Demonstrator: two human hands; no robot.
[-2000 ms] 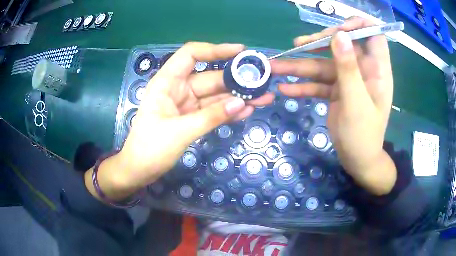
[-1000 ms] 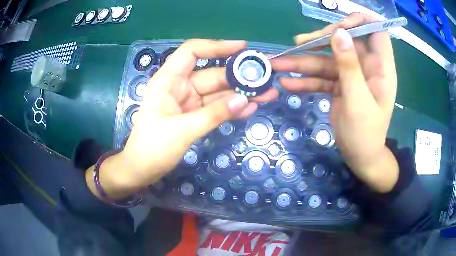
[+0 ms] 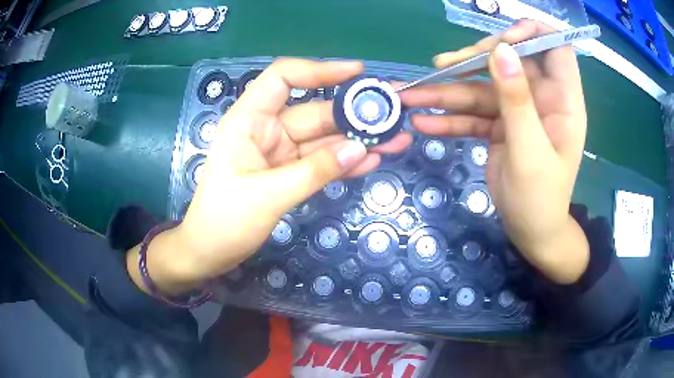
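Observation:
My left hand (image 3: 259,155) holds a round black unit (image 3: 368,108) between its fingers and thumb, above the tray. A white ring lies around the unit's pale centre, and small light dots show at its lower edge. My right hand (image 3: 528,140) grips silver tweezers (image 3: 473,62), their tip at the unit's upper right edge. Fingers of my right hand are close to the unit's right side; whether they touch it I cannot tell. The clear blister tray (image 3: 181,140) below holds rows of black units with pale centres, partly hidden by my hands.
A holding strip (image 3: 177,22) with several units lies at the upper left. A dotted sheet (image 3: 63,83), a pale roll (image 3: 70,109) and white rings (image 3: 57,164) are at the left. A clear box (image 3: 462,16) and blue bin (image 3: 650,29) stand upper right. A paper slip (image 3: 633,224) lies right.
The unit in my left hand has tilted slightly, its face turned more towards me. The holding strip has moved right along the bench. My hands have barely moved.

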